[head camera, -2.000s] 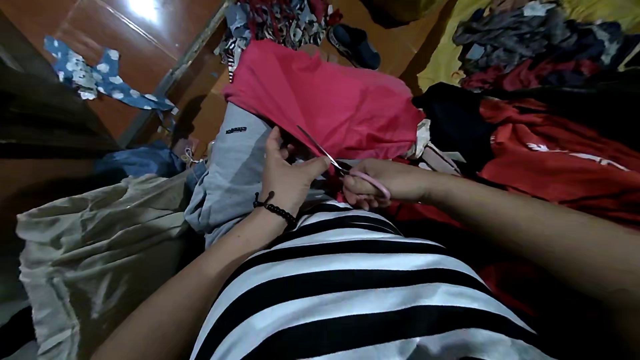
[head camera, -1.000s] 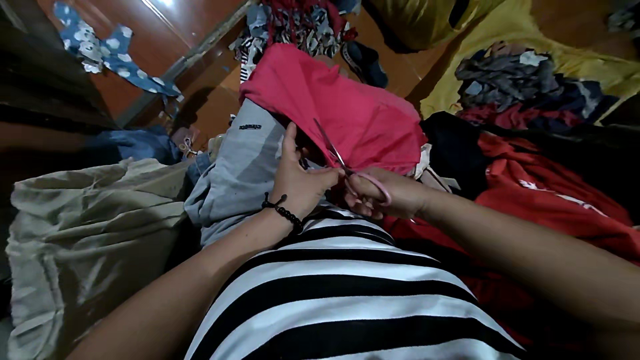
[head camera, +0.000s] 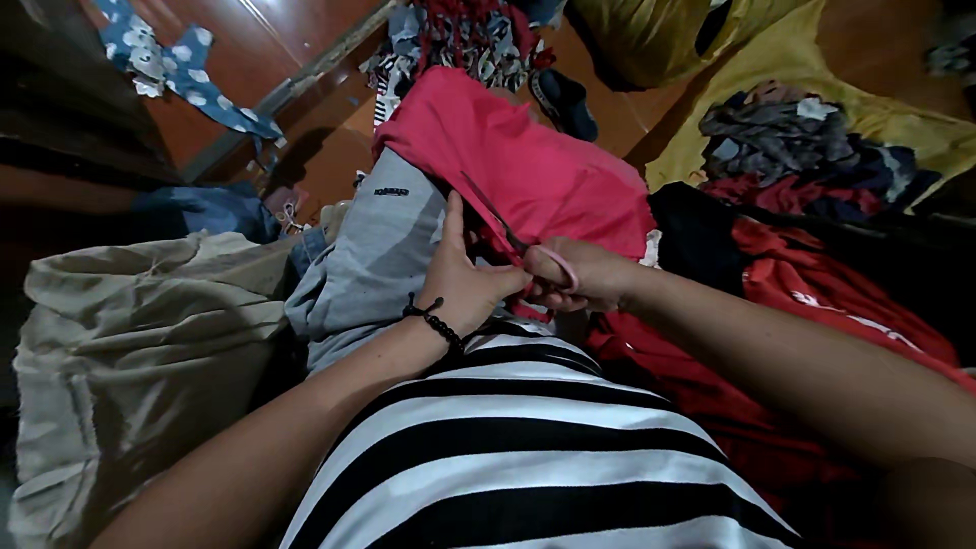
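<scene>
Pink-red fabric (head camera: 526, 168) lies across my lap, over grey cloth (head camera: 381, 229). My right hand (head camera: 576, 273) holds scissors (head camera: 509, 232) by their pink handles, the dark blades pointing up and left along the fabric's near edge. Beside it my left hand (head camera: 469, 282), with a black bead bracelet (head camera: 438, 324) at the wrist, pinches that edge between thumb and fingers close to the scissors' pivot. Some fingertips of the left hand are hidden under the cloth.
Beige cloth (head camera: 152, 320) is heaped at left, red cloth (head camera: 839, 297) at right. Cut scraps (head camera: 473, 46) lie beyond my lap, with a dark shoe (head camera: 564, 103) beside them. Yellow cloth (head camera: 686, 137) bears dark scraps (head camera: 785, 137). Blue dotted cloth (head camera: 191, 69) lies on the tiled floor.
The scissors' blades, seen apart two seconds ago, now look nearly together. Both hands stay at the near edge of the pink-red fabric.
</scene>
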